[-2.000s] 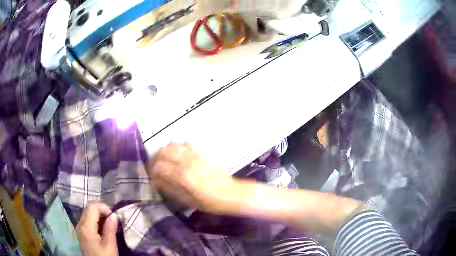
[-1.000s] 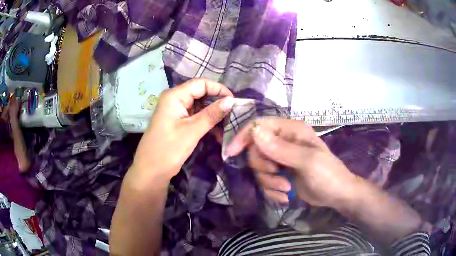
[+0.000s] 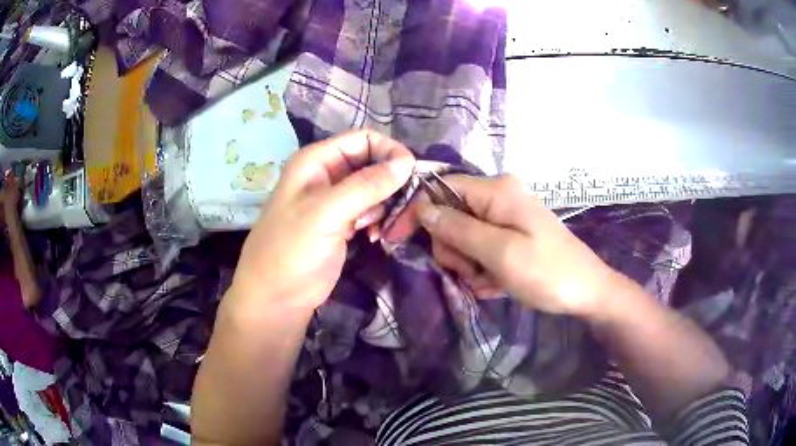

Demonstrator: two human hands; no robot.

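Purple, white and dark plaid fabric (image 3: pixel 436 74) runs from the bright light at the top down over the machine bed's front edge. My left hand (image 3: pixel 319 205) pinches a folded edge of it between thumb and index finger. My right hand (image 3: pixel 497 239) meets it there, fingers curled around a small, thin metal tool (image 3: pixel 443 190), likely thread snips, whose pointed end is at the pinched edge. The right fingers also touch the fabric just below. The tool's handle is hidden in the right hand.
The white machine bed (image 3: pixel 628 122) has a ruler tape (image 3: pixel 611 189) along its front edge. At left are an orange-yellow board (image 3: pixel 122 131), clear plastic wrap (image 3: pixel 166 196) and a grey box with a round dark face (image 3: pixel 30 109). Another person's arm (image 3: pixel 22 248) shows far left. Plaid fabric heaps below.
The view has moved from the machine head and scissors to the bed's front edge. My hands have come together at the fabric edge, and the metal tool now shows in my right hand.
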